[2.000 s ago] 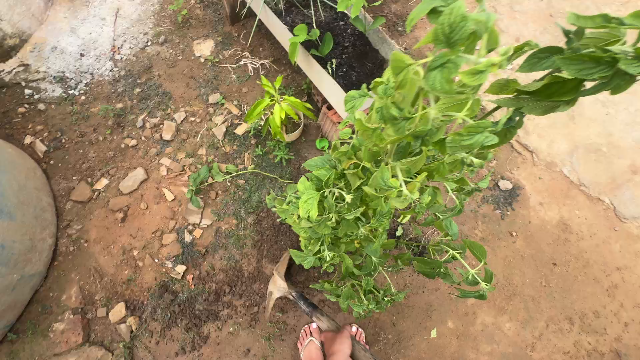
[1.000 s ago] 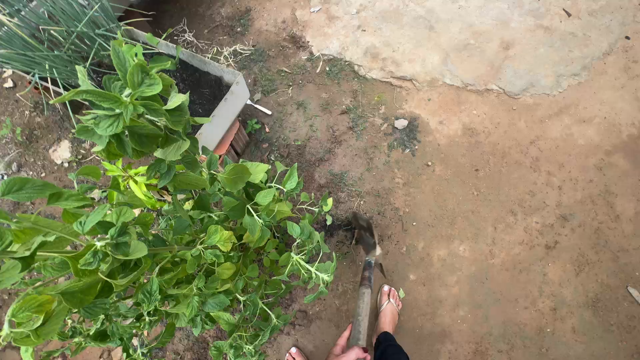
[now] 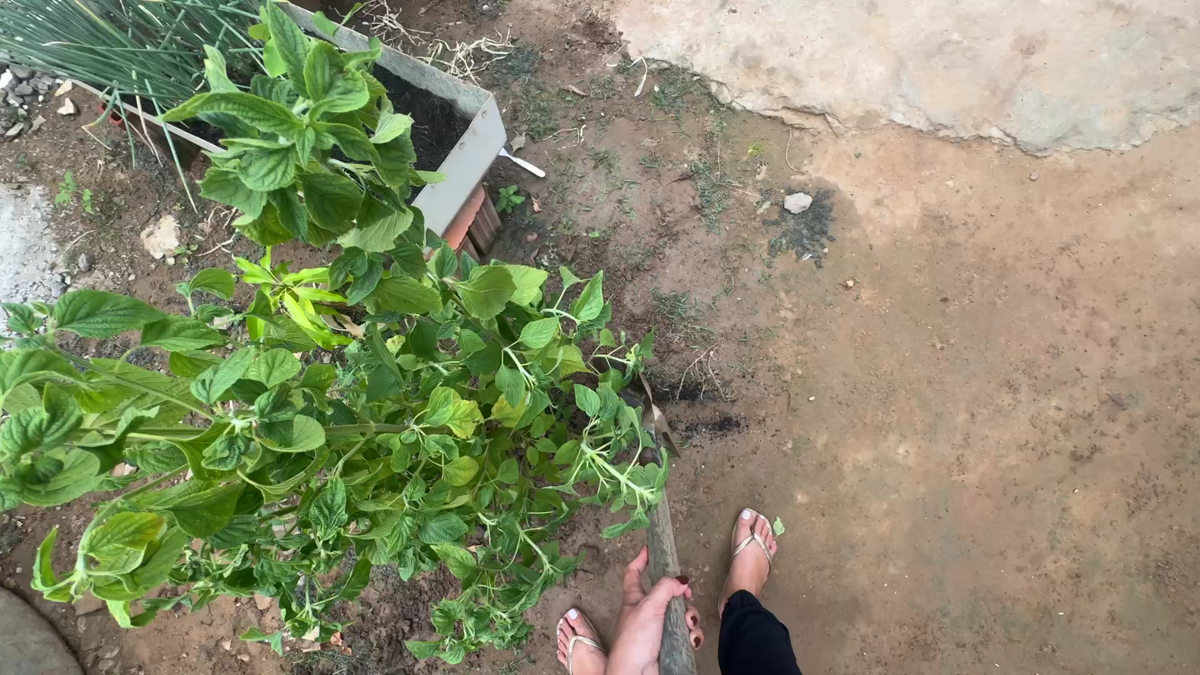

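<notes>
My left hand [image 3: 647, 609] comes in from the bottom edge and is closed around the wooden handle [image 3: 667, 572] of a long-handled hoe, thumb on top and fingertips showing on the far side. The hoe's metal blade [image 3: 659, 427] is partly hidden by leaves and rests at dark, loosened soil [image 3: 712, 427]. Beside it, a tall leafy green plant [image 3: 450, 441] spreads across the left half of the view; its base is hidden under its foliage. My right hand is out of view.
Two feet in flip-flops [image 3: 750, 553] stand either side of the handle. Upper left, a rectangular planter [image 3: 464, 173] with long-leaved plants [image 3: 141, 47] rests near bricks [image 3: 473, 225]; a white utensil [image 3: 523, 163] lies beside it. A rough concrete slab [image 3: 919, 66] borders the bare ground.
The hoe's blade, in plain sight one second ago, is now partly behind the leaves. My left hand shows more fully on the handle. The view swung right since two seconds ago.
</notes>
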